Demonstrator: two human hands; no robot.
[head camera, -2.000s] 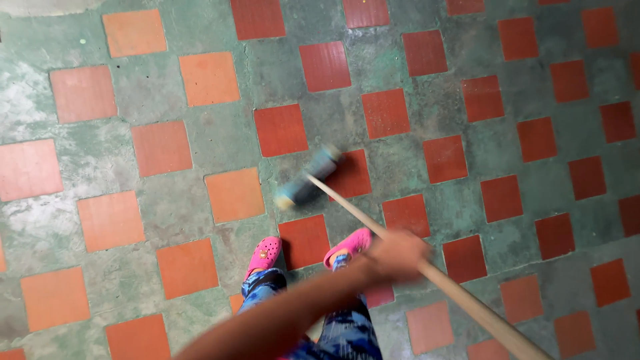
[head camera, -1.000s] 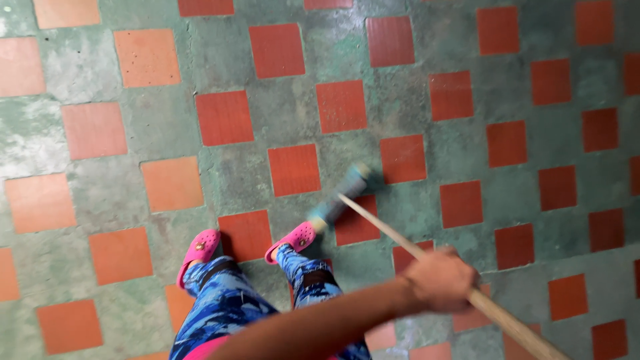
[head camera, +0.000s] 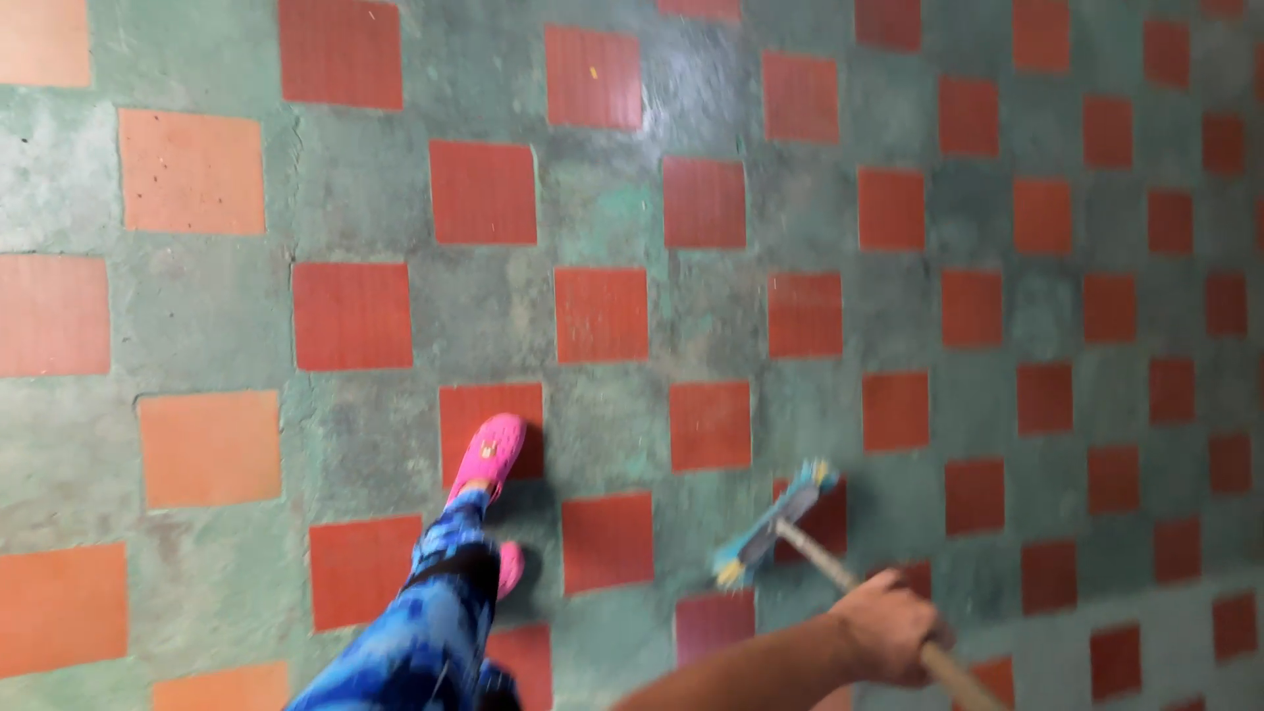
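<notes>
My left hand (head camera: 889, 627) is closed around the pale wooden handle of a broom (head camera: 778, 525), at the lower right. The handle runs from the broom head down to the right and leaves the view at the bottom edge. The broom head has blue bristles with yellow ends and rests slantwise across a red tile and green floor. It is slightly blurred. My forearm reaches in from the bottom edge. My right hand is out of view.
A green cement floor (head camera: 355, 444) is set with red and orange square tiles (head camera: 501, 193). My pink clog (head camera: 494, 449) stands left of the broom, with the other clog (head camera: 510, 570) partly hidden behind my leg in blue patterned trousers (head camera: 444, 612).
The broom and my left hand have moved right, farther from my feet. My feet were side by side one second ago; now one is well ahead of the other. The view has shifted.
</notes>
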